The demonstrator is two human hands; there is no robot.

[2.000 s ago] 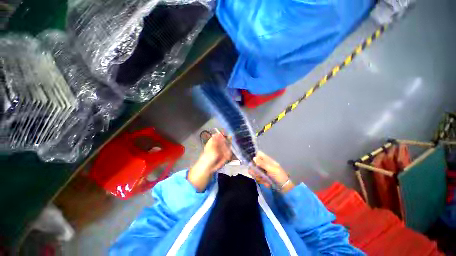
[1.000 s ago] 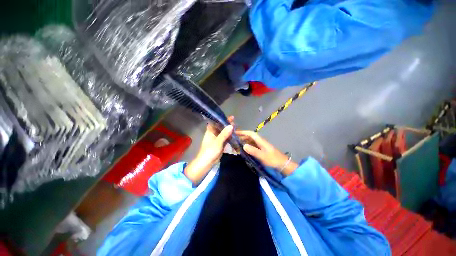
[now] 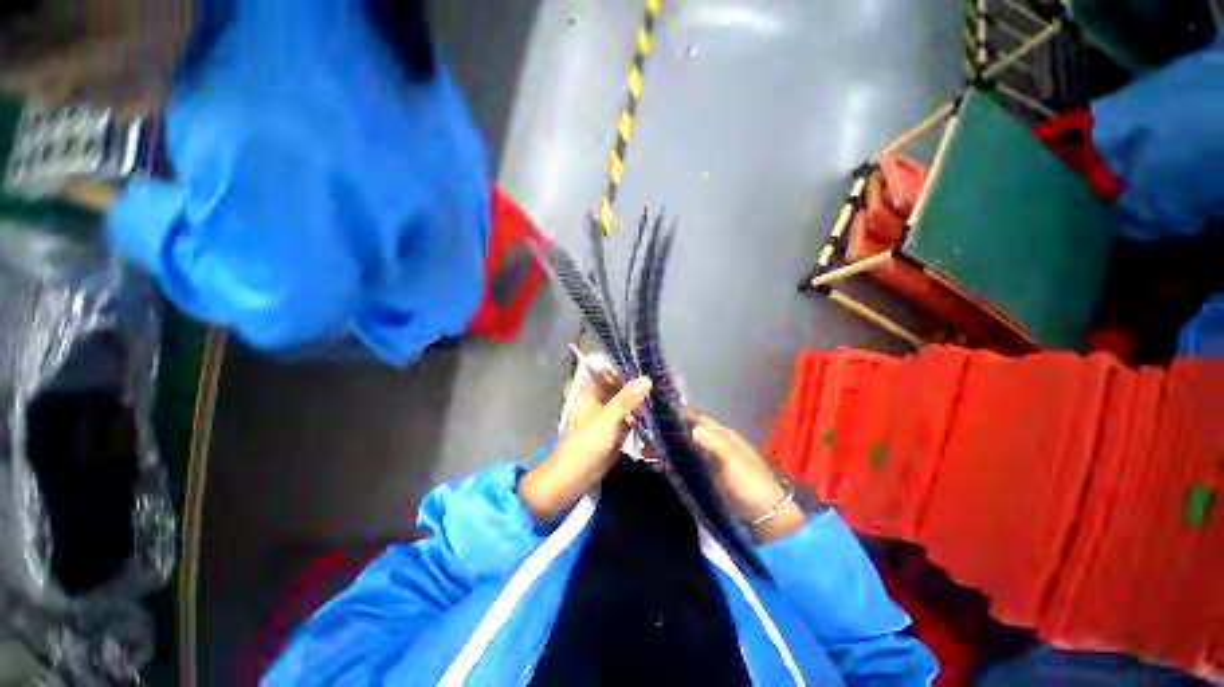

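Note:
Several dark gridded strips [image 3: 655,322] stand up from my hands in front of my body. Their far ends are fanned apart, and their near ends run down beside my right wrist. My left hand [image 3: 600,436] grips the strips on their left side, thumb across them. My right hand [image 3: 732,470] holds them from the right, its fingers partly hidden behind them. A small white piece [image 3: 634,443] shows between my hands; I cannot tell what it is.
A person in a blue smock [image 3: 322,188] is at the upper left by the bench edge [image 3: 199,497]. A film-wrapped bundle [image 3: 83,456] lies at far left. A large stack of red trays [image 3: 993,483] is at right. A green-panelled rack [image 3: 1013,222] stands beyond.
The view has swung to the right, bringing the red stack closer. The strips, held close together one second ago, are now upright and fanned apart. Both hands still hold them.

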